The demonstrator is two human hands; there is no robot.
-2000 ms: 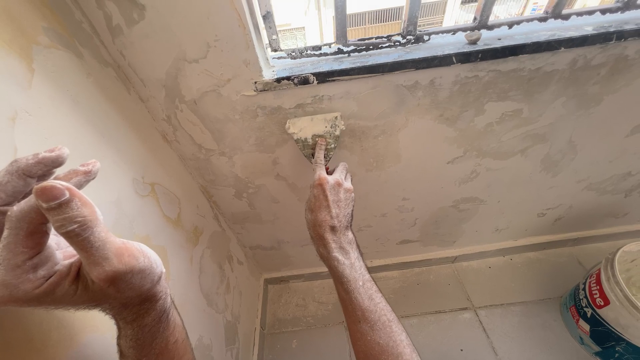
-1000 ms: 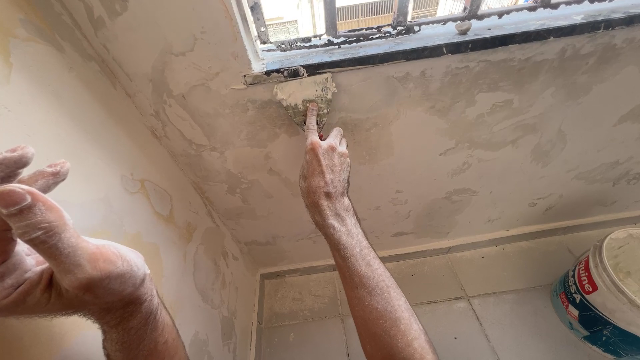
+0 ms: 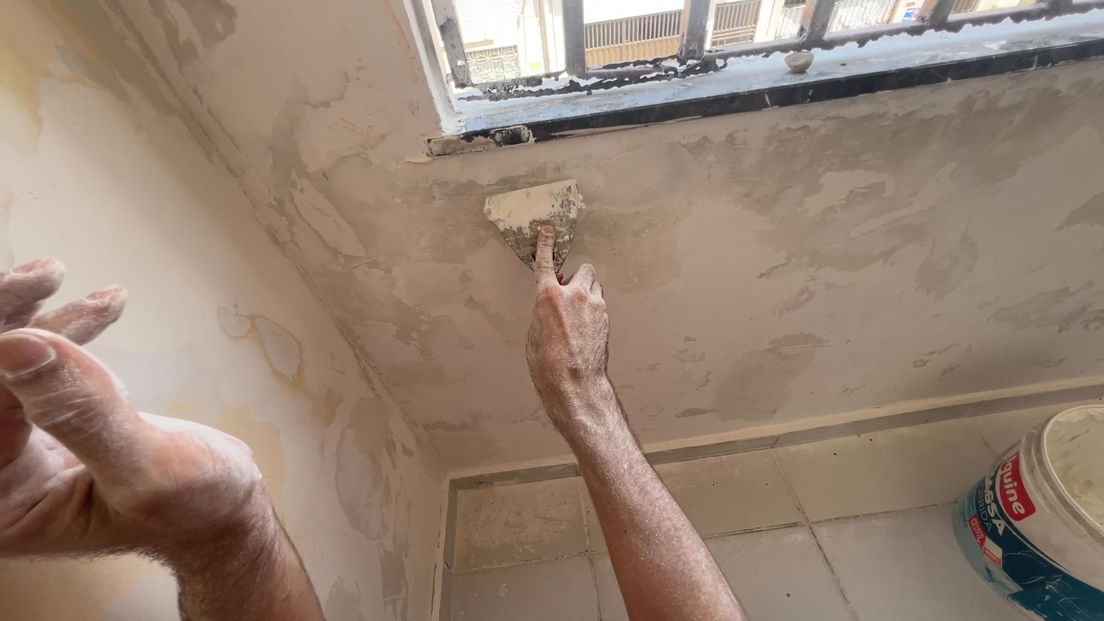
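Observation:
My right hand (image 3: 569, 341) grips a putty knife (image 3: 533, 217), its index finger stretched along the blade and most of the handle hidden by the hand. Pale putty coats the wide end of the blade, which lies at the patchy plastered wall (image 3: 724, 285) below the window's left corner. At the left edge, my left hand (image 3: 103, 440) is raised with the palm up, the thumb and fingers apart and dusted white. I see nothing held in it, though part of the hand is out of view.
Above the wall runs a window sill (image 3: 655, 108) with a small lump (image 3: 799, 61) on it and metal bars (image 3: 694, 30) behind. A side wall (image 3: 216, 319) meets this one at the left. On the tiled floor (image 3: 733, 492), a bucket of putty (image 3: 1022, 526) stands at the lower right.
The putty knife in my right hand has moved down the wall from just under the sill, where it was one second ago. My left hand stays raised.

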